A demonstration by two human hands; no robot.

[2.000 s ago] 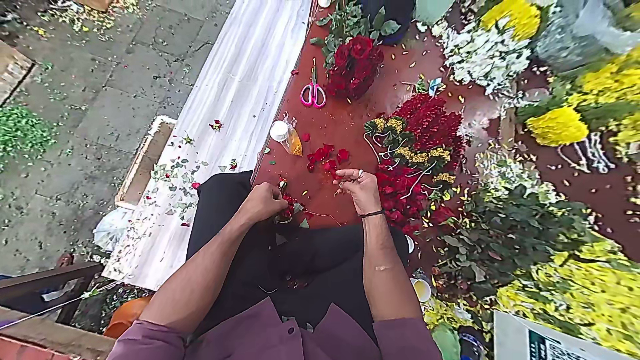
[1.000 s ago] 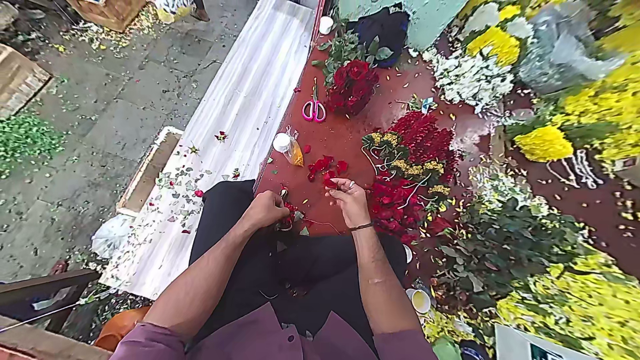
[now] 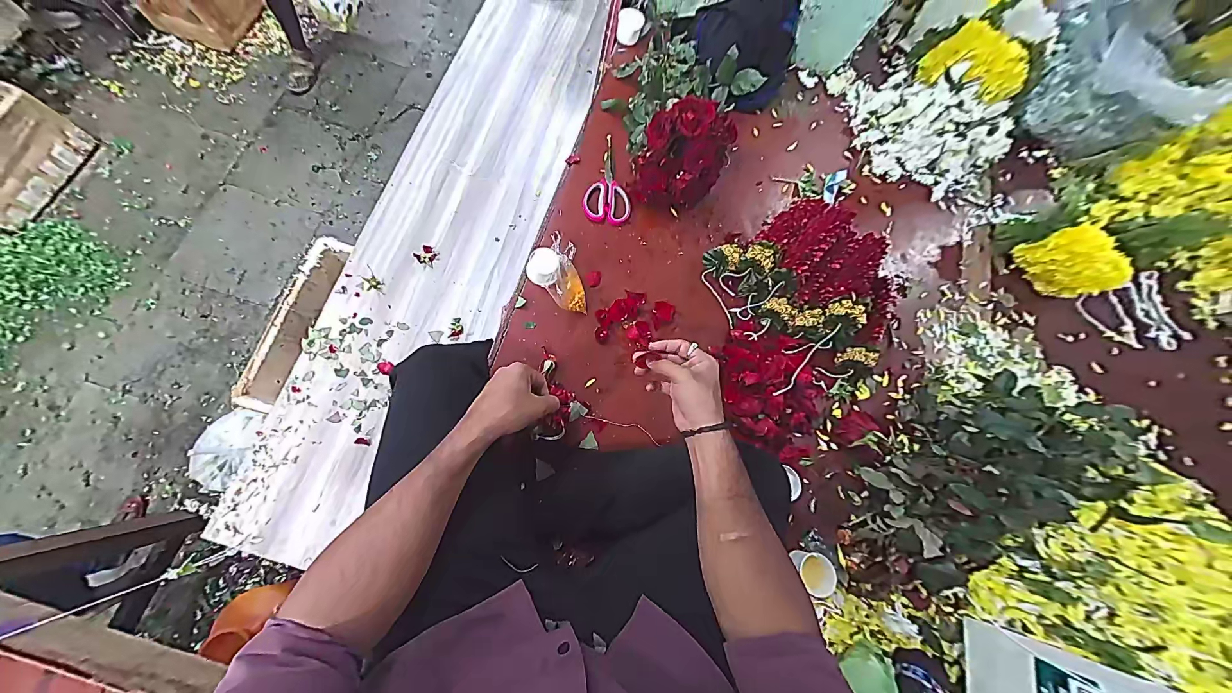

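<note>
My left hand (image 3: 517, 399) is closed by my lap, its fingers around part of a small string of red petals (image 3: 561, 409); a thin thread (image 3: 621, 423) runs from there to the right. My right hand (image 3: 685, 377) pinches a red petal (image 3: 642, 362) between thumb and finger, just below loose red rose petals (image 3: 624, 310). To its right lie a heap of red petals (image 3: 760, 380) and red garlands (image 3: 830, 252) with yellow and green ends and white strings. Pink-handled scissors (image 3: 606, 200) lie beyond, beside a bunch of red roses (image 3: 685, 149).
A white-capped container (image 3: 543, 267) and a bag of orange bits (image 3: 570, 289) stand near the edge of the red surface. White cloth (image 3: 452, 164) with scraps lies left. White flowers (image 3: 929, 130), yellow flowers (image 3: 1070, 262) and leafy stems (image 3: 1001, 462) lie right. A cup (image 3: 816, 575) is by my right knee.
My right hand has moved slightly around the loose petals, its fingers now closed on a petal. My left hand stays near my lap.
</note>
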